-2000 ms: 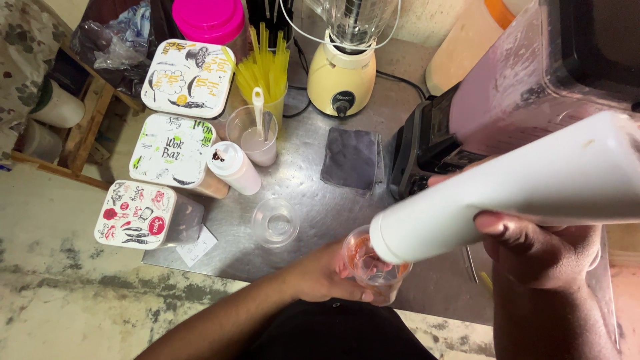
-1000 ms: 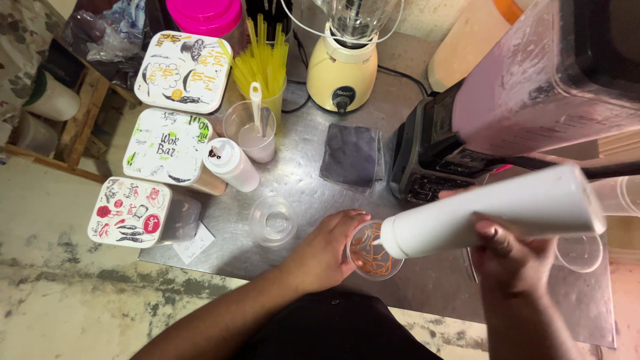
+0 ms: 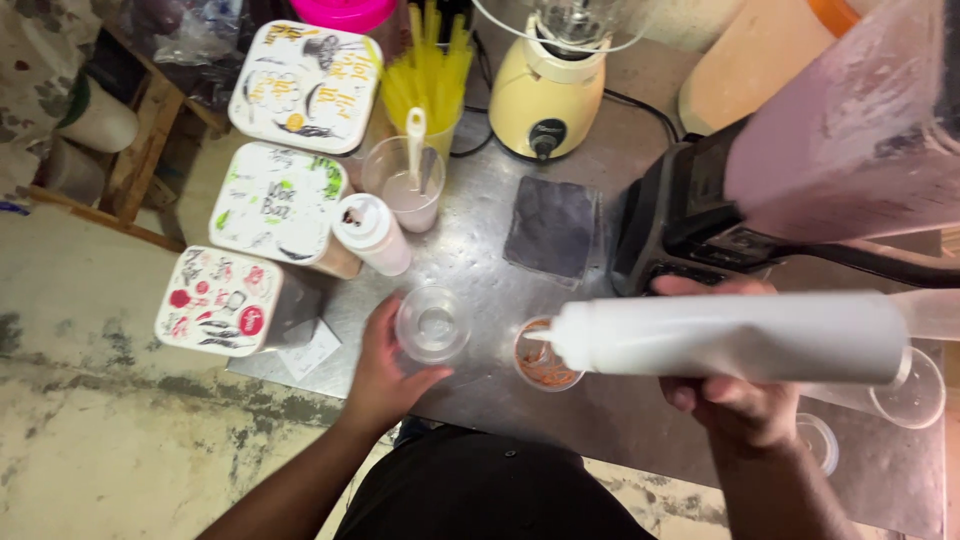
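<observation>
My right hand (image 3: 739, 397) holds a white plastic squeeze bottle (image 3: 735, 337) on its side, its nozzle pointing left over a clear plastic cup (image 3: 546, 375) streaked inside with orange-red sauce. My left hand (image 3: 394, 375) reaches round the near-left side of a second clear plastic cup (image 3: 433, 326), thumb and fingers spread about it; whether it grips the cup cannot be told. Behind that cup stand a white-capped plastic bottle (image 3: 375, 236) and a clear cup of pale liquid (image 3: 409, 195) with a white-handled utensil in it.
Three lidded tubs (image 3: 217, 300) line the left edge of the steel table (image 3: 480, 300). At the back are yellow straws (image 3: 427, 82) and a cream blender base (image 3: 547, 97). A folded dark cloth (image 3: 551, 229) lies mid-table. A black-based blender (image 3: 697, 202) with pink contents stands right, near clear cups (image 3: 907, 386).
My left hand has let go of the sauce-streaked cup and moved left to the other clear cup. The squeeze bottle, tilted over the streaked cup before, now lies nearly level in my right hand.
</observation>
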